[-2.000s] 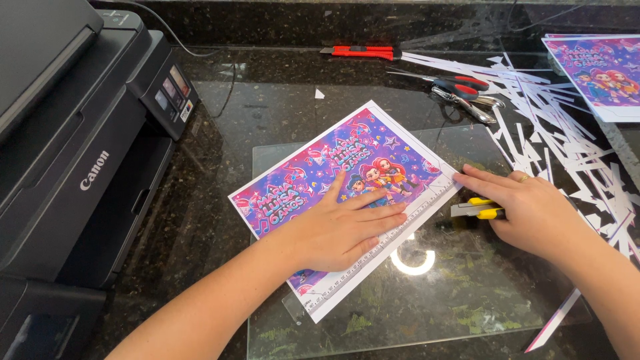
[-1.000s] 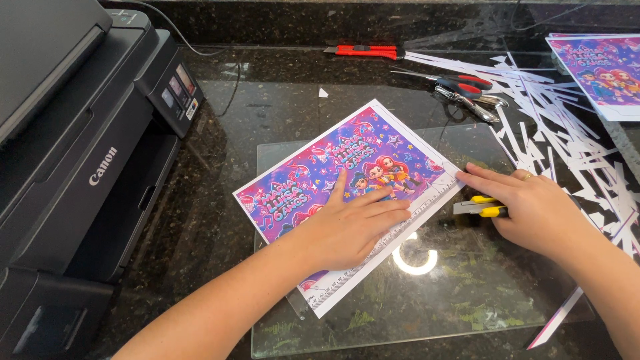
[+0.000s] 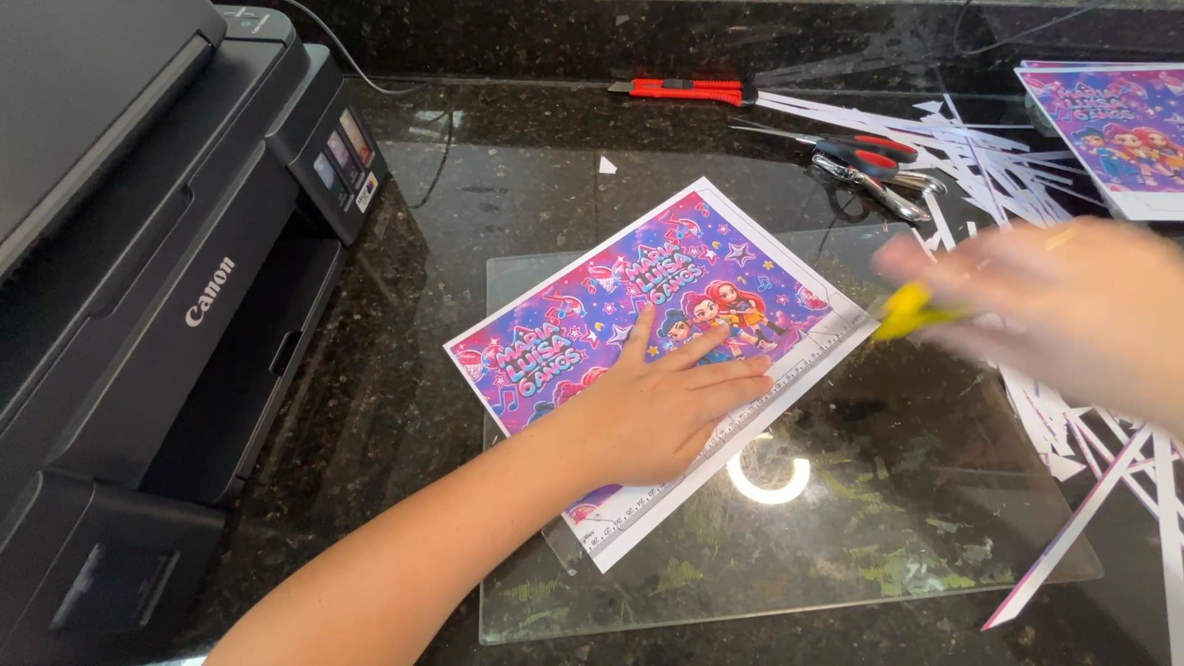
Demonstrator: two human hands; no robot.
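My left hand (image 3: 675, 398) lies flat with spread fingers on a printed sheet (image 3: 555, 324) with colourful cartoon figures and a white border. Under that hand a clear plastic ruler (image 3: 638, 504) runs along the sheet's lower right edge. Sheet and ruler rest on a glass plate (image 3: 832, 518). Blurred by motion, my right hand (image 3: 1008, 296) holds a yellow utility knife (image 3: 911, 313) close to the sheet's right corner. Whether the blade touches the paper cannot be told.
A black Canon printer (image 3: 213, 277) stands at the left. Behind the plate lie a red utility knife (image 3: 689, 90), scissors (image 3: 869, 153) and a metal tool (image 3: 869, 185). Cut paper strips (image 3: 990, 157) are heaped at the right, near more printed sheets (image 3: 1119, 129).
My right hand has lifted and turned, bringing the yellow knife from beside the ruler to the sheet's right corner. The left hand has stayed on the sheet.
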